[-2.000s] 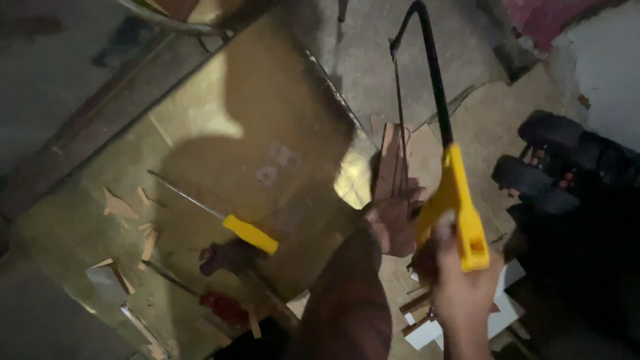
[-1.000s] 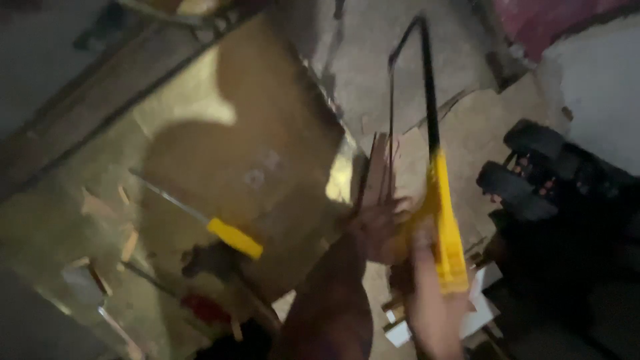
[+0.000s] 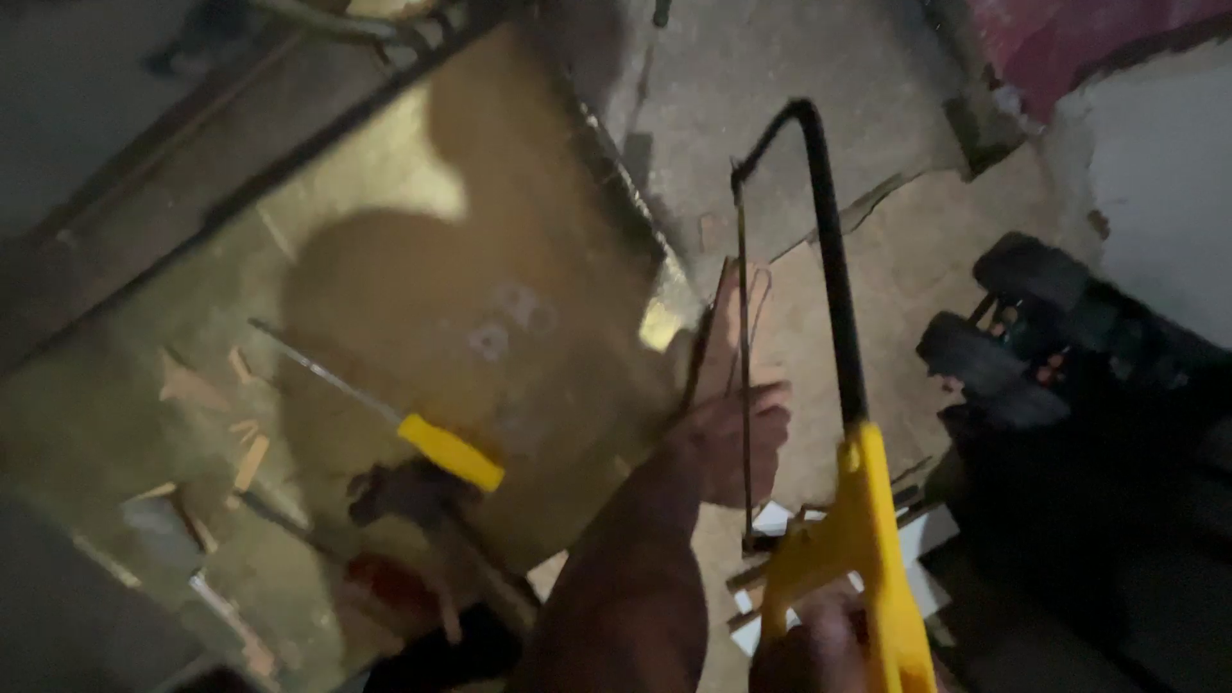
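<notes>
In my right hand [image 3: 818,640], low in the view, is the yellow handle of a hacksaw [image 3: 881,539]. Its black frame arches upward, and the thin blade runs along its left side, passing in front of my left hand. My left hand [image 3: 746,438] grips a wooden piece [image 3: 722,327] beside the board's right edge; the wood points up and away. Whether the blade touches the wood I cannot tell. A screwdriver with a yellow handle [image 3: 450,452] lies on the board, left of my left forearm. Below it are a dark hammer [image 3: 414,491] and a blurred red handle [image 3: 390,582].
Wood offcuts [image 3: 192,385] lie scattered on the left of the large board [image 3: 539,241]. White and brown pieces [image 3: 929,558] lie on the floor behind the saw handle. Dark footwear [image 3: 1020,327] is at the right, near a pale wall [image 3: 1165,183].
The hacksaw and my right hand have moved lower, and more of the blade now shows in front of my left hand. My left hand stays on the wooden piece.
</notes>
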